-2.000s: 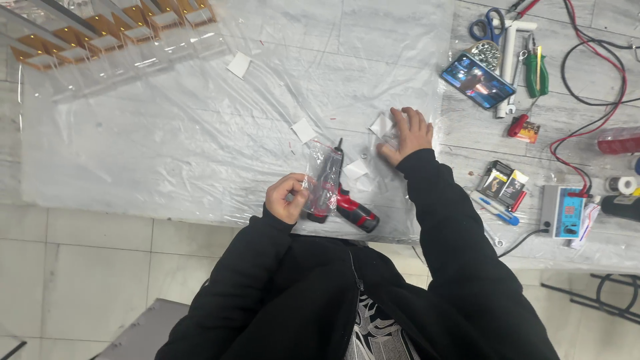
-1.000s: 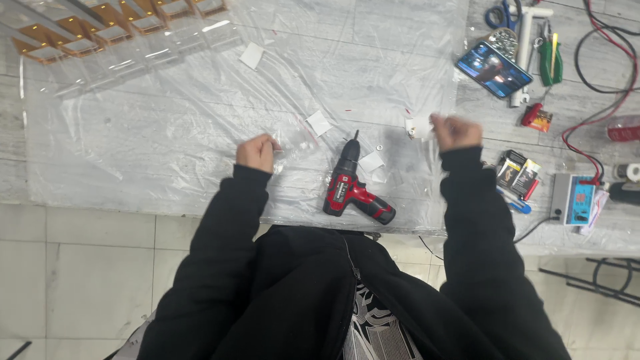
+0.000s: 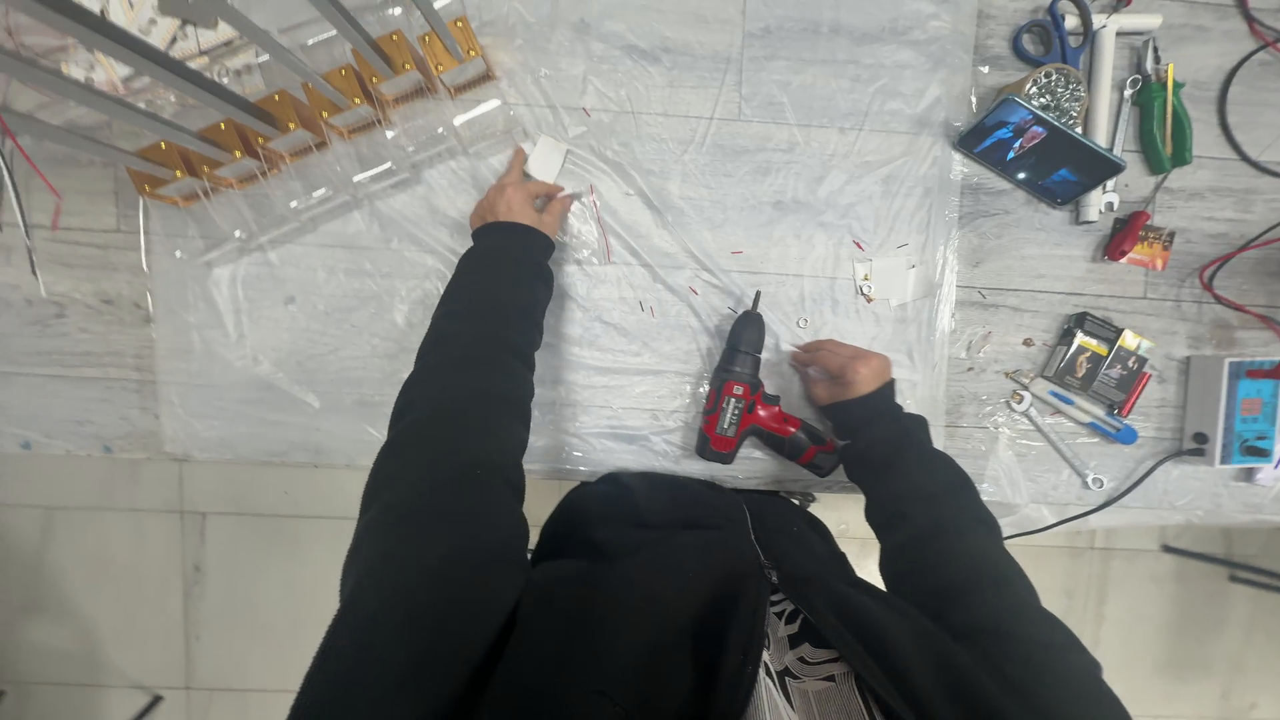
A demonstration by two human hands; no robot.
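Note:
My left hand (image 3: 520, 203) pinches a small clear plastic zip bag (image 3: 590, 230) with a red line, beside a white card (image 3: 547, 158). My right hand (image 3: 843, 371) is curled just above the drill's battery end; whether something small is between its fingertips cannot be told. A red and black cordless drill (image 3: 745, 395) lies between my hands, its bit pointing away from me. A small metal nut (image 3: 803, 323) is on the plastic sheet near my right fingertips. Farther right, white cards (image 3: 890, 280) lie close together with a nut and small bits on them.
Gold-coloured brackets (image 3: 290, 125) with grey bars stand at the upper left. At right are scissors (image 3: 1055, 35), a container of hardware (image 3: 1050, 95), a phone (image 3: 1040, 150), green-handled pliers (image 3: 1165, 125), a screwdriver (image 3: 1128, 236), a combination wrench (image 3: 1060, 440) and a blue-and-white device (image 3: 1235, 410) with a cable.
My left hand has moved up and left with the clear bag, to the far white card. My right hand has come down beside the drill. The two cards near the drill have left their spots.

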